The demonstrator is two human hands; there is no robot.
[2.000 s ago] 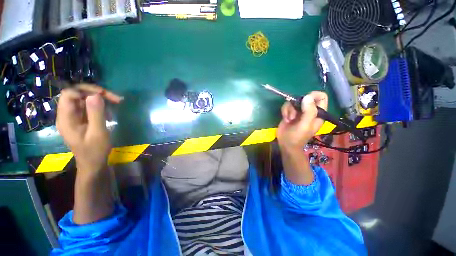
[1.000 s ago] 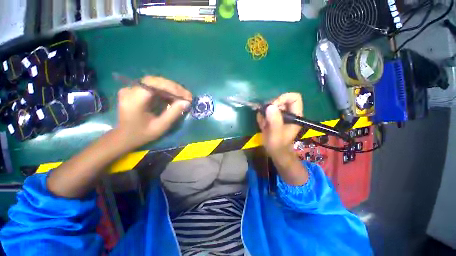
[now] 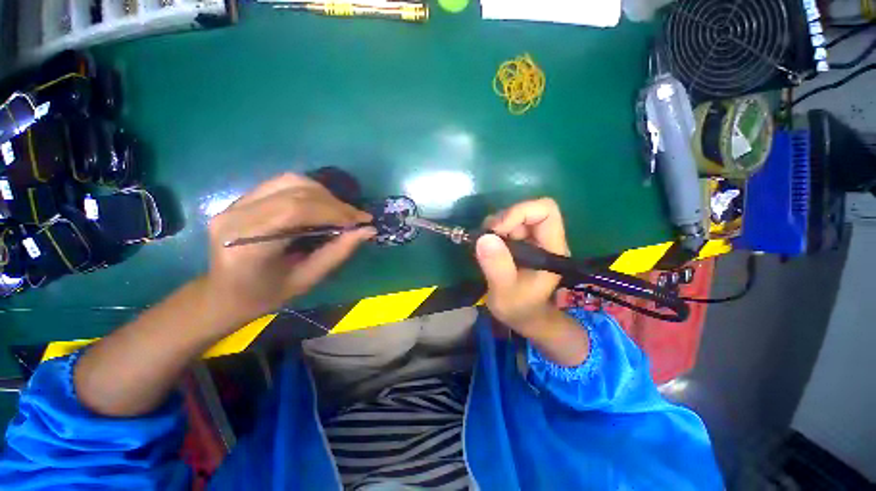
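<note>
The round circuit board [image 3: 393,220] lies on the green mat, centre, in front of me. A dark part [image 3: 336,180] is just behind and left of it, partly hidden by my left hand. My left hand [image 3: 283,235] holds thin metal tweezers [image 3: 288,235], their tips at the board's left edge. My right hand [image 3: 523,259] holds the black soldering iron [image 3: 547,257], its metal tip at the board's right side. Whether the tip touches the board is too small to tell.
Black housings with yellow wires [image 3: 67,182] are piled left. Rubber bands [image 3: 520,83] lie at back. A fan [image 3: 725,43], grey cylinder [image 3: 674,144], round reel [image 3: 735,136] and blue box [image 3: 773,192] stand right. Striped tape [image 3: 384,309] edges the mat; a red bin [image 3: 672,336] is below right.
My left hand has moved right with the tweezers to the board. My right hand has moved left, bringing the iron's tip to the board. The view has shifted slightly.
</note>
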